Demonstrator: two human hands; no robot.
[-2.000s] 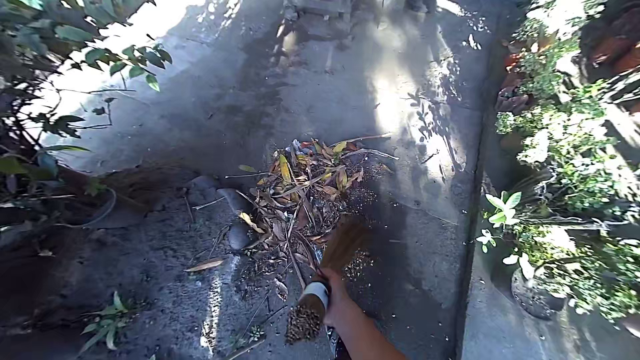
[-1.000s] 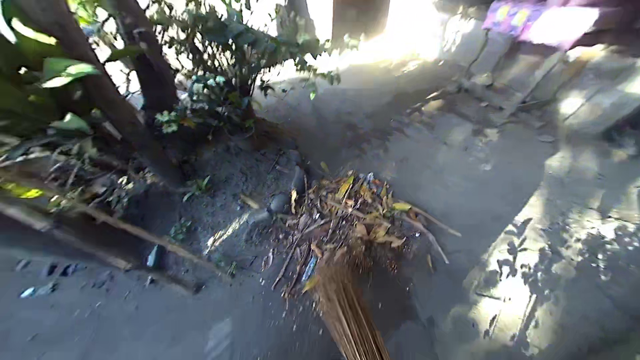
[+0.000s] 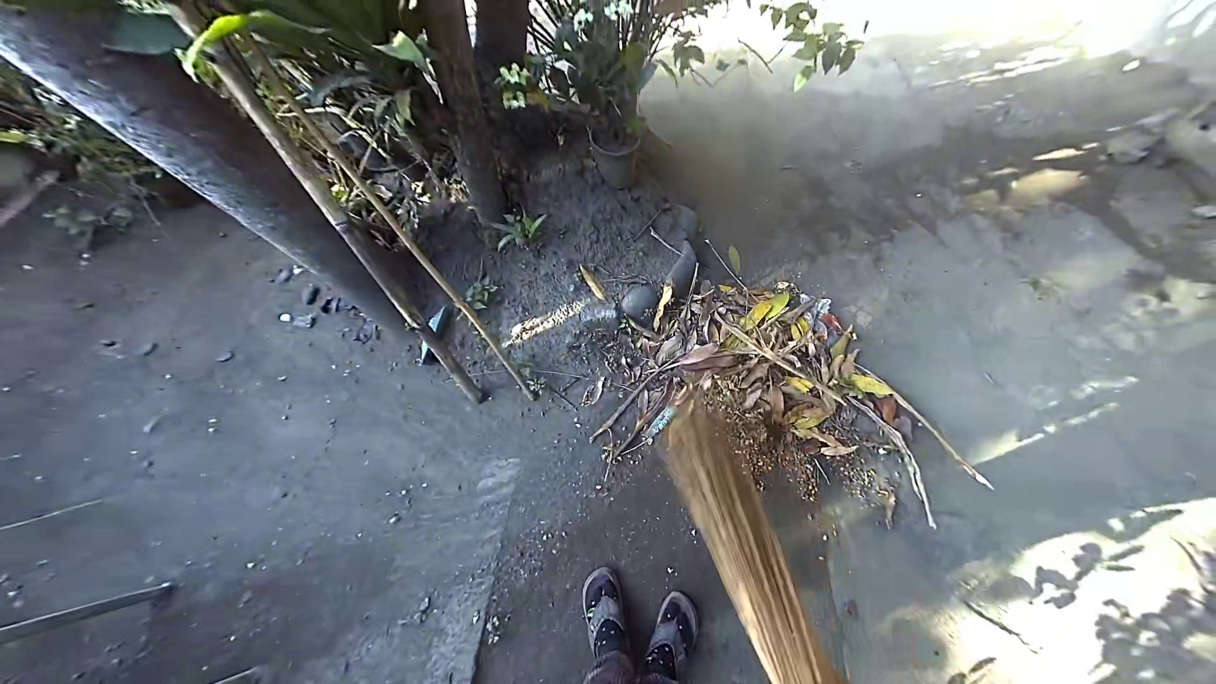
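A stick broom (image 3: 746, 546) of thin brown bristles reaches up from the bottom edge, right of my feet. Its tip touches the near left side of a heap of dry leaves and twigs (image 3: 760, 366). Yellow, brown and green leaves are mixed in the heap, and a small blue scrap (image 3: 658, 424) lies beside the broom's tip. Neither my left hand nor my right hand shows in the view; the broom's handle end is also out of frame.
Rounded stones (image 3: 639, 302) border the soil left of the heap. Two bamboo poles (image 3: 380, 223) slant down beside a leaning tree trunk (image 3: 199, 142). A plant pot (image 3: 615, 160) stands behind. My feet in sandals (image 3: 638, 617) are at the bottom, and a metal rod (image 3: 85, 613) lies at lower left.
The view has swung toward the trees on the left. Two seconds ago a hand held the broom over the heap's near right side; now the broom's tip is at its near left and the hand is out of view.
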